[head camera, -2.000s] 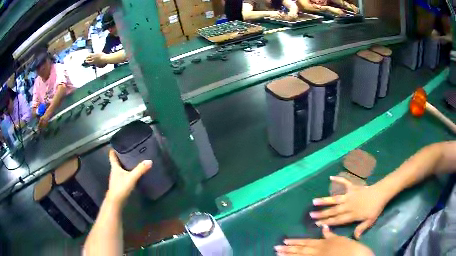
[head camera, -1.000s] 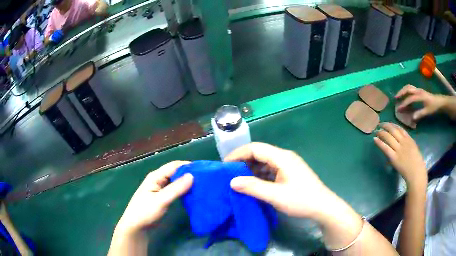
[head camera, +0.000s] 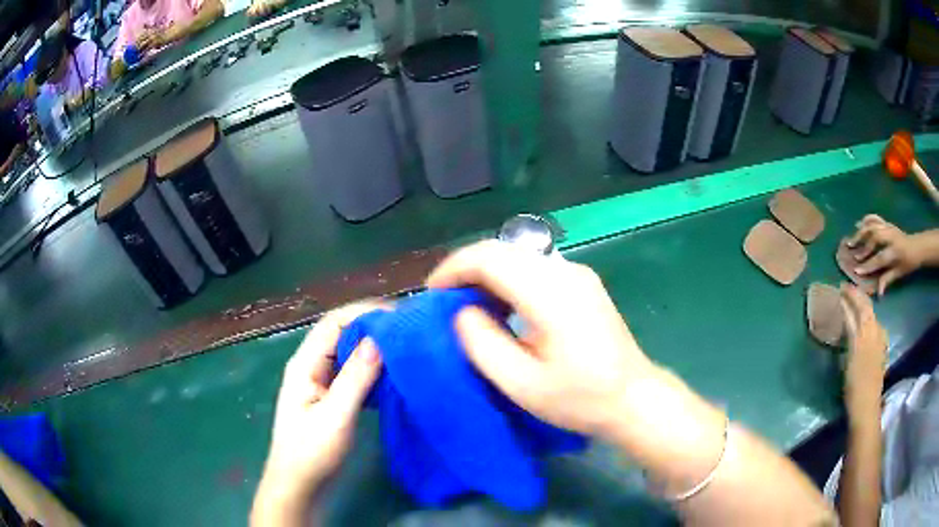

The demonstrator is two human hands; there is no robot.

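Observation:
A bright blue cleaning cloth (head camera: 443, 396) hangs bunched between my two hands above the green bench ledge. My left hand (head camera: 324, 396) grips its left upper edge between thumb and fingers. My right hand (head camera: 556, 345) grips its upper right part, and a thin bracelet shows on that wrist. The silver cap of the solvent bottle (head camera: 527, 234) shows just behind my right hand, which hides the bottle's body. Two grey speakers with black tops, a left one (head camera: 355, 149) and a right one (head camera: 450, 124), stand upright on the belt beyond the rail.
Wood-topped speakers stand on the belt at left (head camera: 214, 201) and right (head camera: 656, 108) of the green post (head camera: 510, 82). A neighbour's hands (head camera: 870, 340) touch loose brown panels (head camera: 775, 252) at the right, near an orange-headed mallet (head camera: 900, 154). Another blue cloth (head camera: 33, 448) lies far left.
My left hand has left the black-topped speaker, and both hands now hold the blue cloth. The view has tilted down. The neighbour's panels are spread out more.

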